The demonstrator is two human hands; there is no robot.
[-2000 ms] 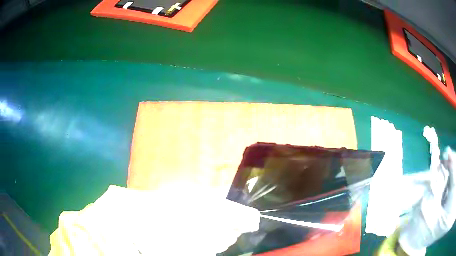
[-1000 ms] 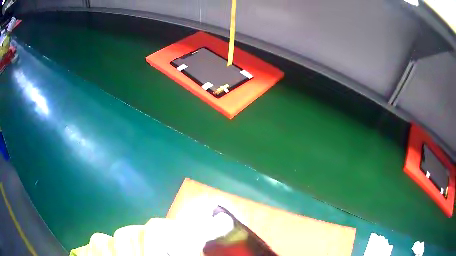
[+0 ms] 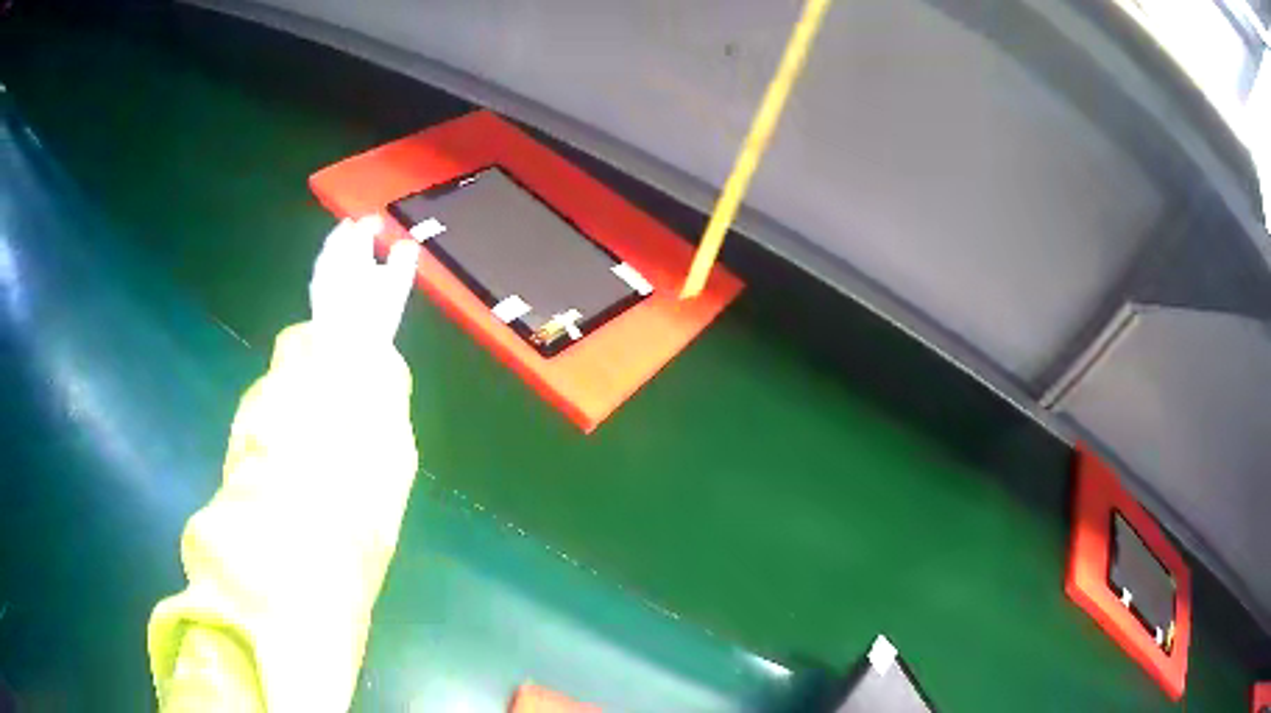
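Note:
My left hand (image 3: 363,279), in an overexposed white glove, reaches up from the lower left. Its fingers are apart at the left front edge of an orange-red foam pad (image 3: 613,376); whether they touch it is unclear. A display panel (image 3: 530,251) lies on this pad, dull grey back up, with white tabs and a small yellow piece at its near corner. Another grey panel (image 3: 881,690) with a white tab is cut off by the bottom edge; what holds it is hidden. My right hand is out of the picture.
Another padded panel (image 3: 1143,578) lies on the dark green strip at right. A yellow strip (image 3: 760,132) hangs down by the near pad's right corner. A grey wall (image 3: 962,181) curves behind. An orange pad corner (image 3: 547,701) shows at the bottom.
My left hand has moved from the panel on the front pad up to the back pad. The view has shifted, and the front pad is mostly out of frame. A grey panel corner has appeared at the bottom.

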